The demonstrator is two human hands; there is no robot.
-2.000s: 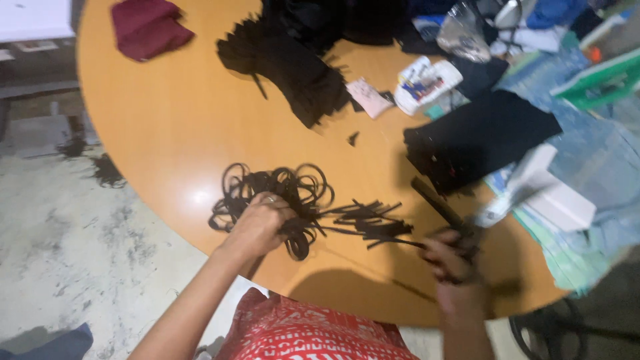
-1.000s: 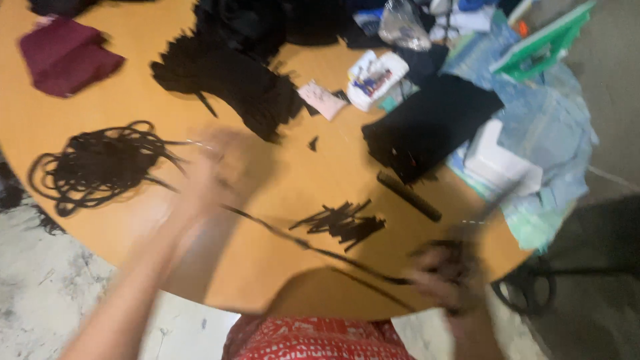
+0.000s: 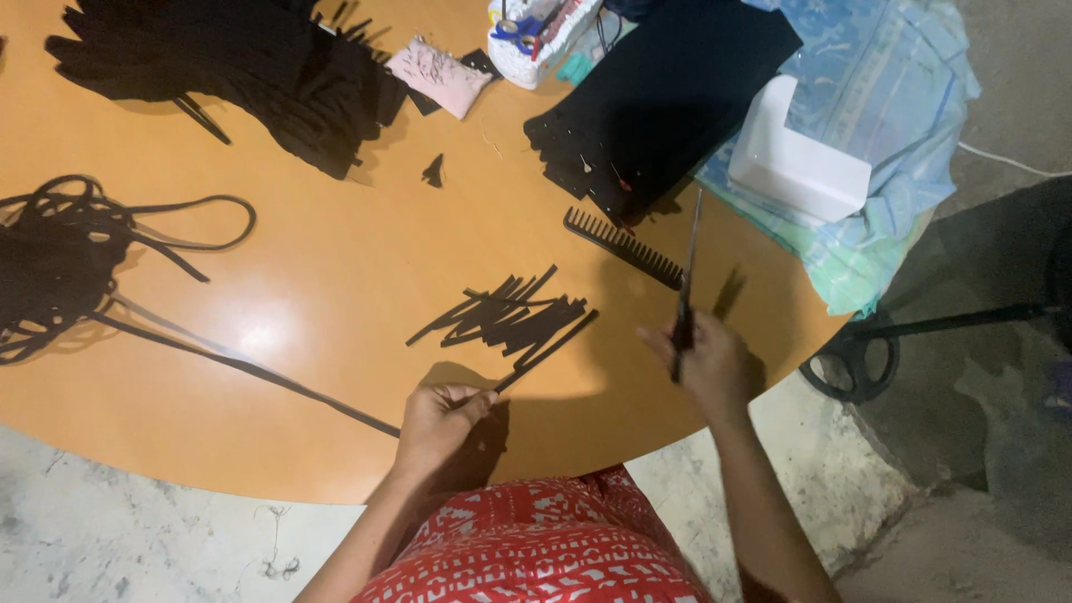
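Note:
My left hand point(image 3: 444, 423) pinches a long black cord point(image 3: 276, 377) near its end; the short end points up and right beside a pile of cut black cord pieces point(image 3: 519, 318). The other length of cord runs left to a tangled coil of black cord point(image 3: 54, 260). My right hand point(image 3: 703, 352) is closed around the handles of a pair of scissors point(image 3: 688, 285), whose blades point away from me and look shut. A black comb point(image 3: 624, 247) lies just left of the blades.
Folded black fabric point(image 3: 662, 100) lies beyond the comb, with pins in it. More black fabric point(image 3: 243, 75), a pink pincushion point(image 3: 440, 75) and a white foam tray point(image 3: 532, 42) are at the back. A white plastic piece point(image 3: 796, 163) rests on blue cloth point(image 3: 888, 92) at the right edge.
My left hand has moved from the coil toward the cord's end near the cut pieces. The coil lies farther left than two seconds ago. My right hand still holds the scissors. The view has shifted.

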